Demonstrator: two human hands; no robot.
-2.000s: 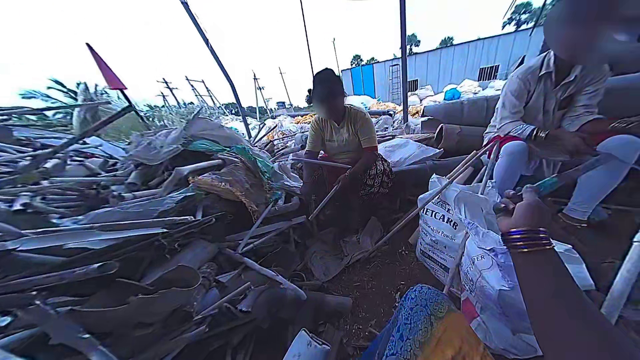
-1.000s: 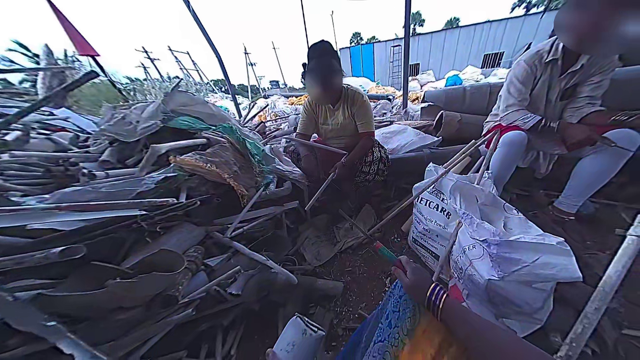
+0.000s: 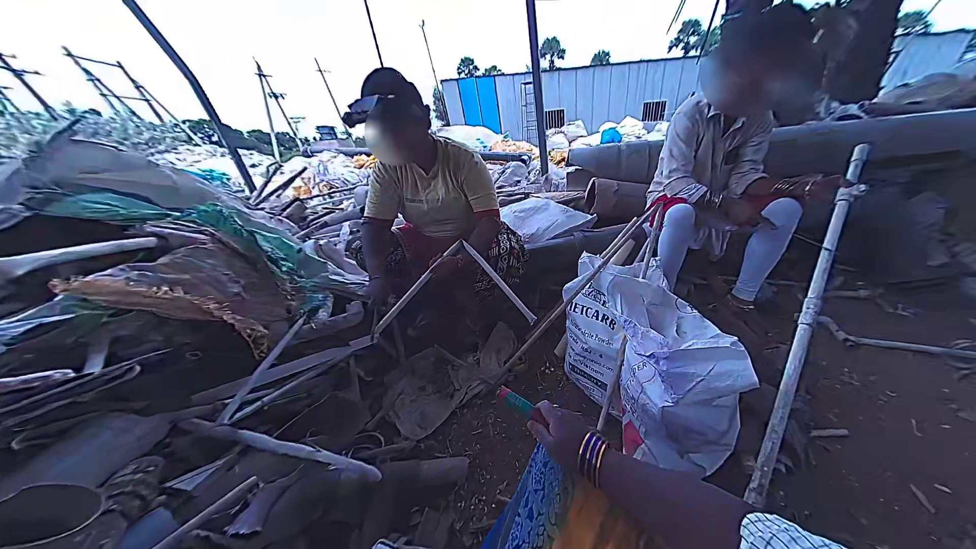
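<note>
My right hand, with bangles at the wrist, is closed around a short green tool handle with a red end, at the lower middle over my blue patterned cloth. What joins the handle is hidden or too dark to tell. Just right of the hand stands a white woven sack bearing print, with long thin sticks leaning at it. My left hand is out of view. To the left lies a heap of pipes and torn sheeting.
A person in a yellow shirt sits ahead, holding a bent pale strip. Another person in a light shirt sits at right on a large grey pipe. A long pale pole slants up from the ground at right.
The bent strip in front of the person in yellow now shows as a wide angle. My right hand still holds the green handle. The view has shifted.
</note>
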